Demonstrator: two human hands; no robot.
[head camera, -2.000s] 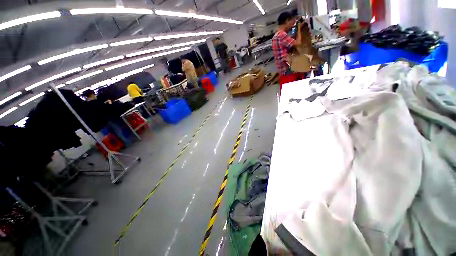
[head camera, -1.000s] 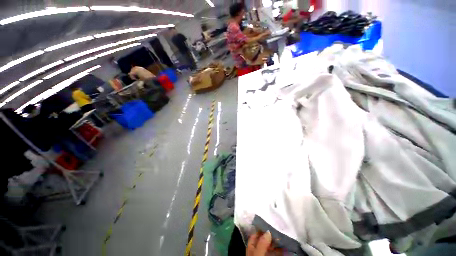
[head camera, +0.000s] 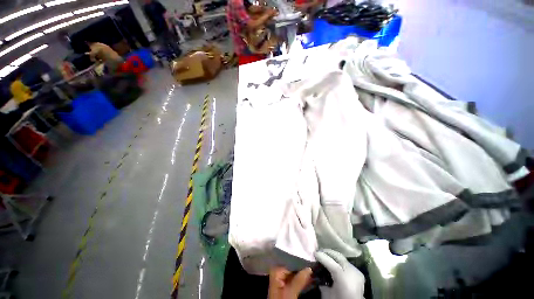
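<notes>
Off-white knit garments (head camera: 334, 140) with dark grey bands are spread over the table. My bare left hand (head camera: 289, 282) is at the near edge, with its fingers closed on the dark grey band (head camera: 293, 260) of the nearest garment. My right hand (head camera: 344, 277), in a white glove, is just right of it, its fingers bent around a small dark tool (head camera: 321, 275) that looks like thread snips. The blades cannot be made out. Both hands are cut off by the bottom edge of the picture.
The white tabletop (head camera: 260, 140) shows on the left. A green sack (head camera: 206, 198) with grey-blue pieces lies on the floor beside it. A blue bin (head camera: 351, 34) of dark items is behind the table. A person (head camera: 241, 26) stands beyond. A pale wall is right.
My view has turned right and down. My left hand has come fully onto the band, and my gloved right hand has come into view beside it. More dark hems show on the right.
</notes>
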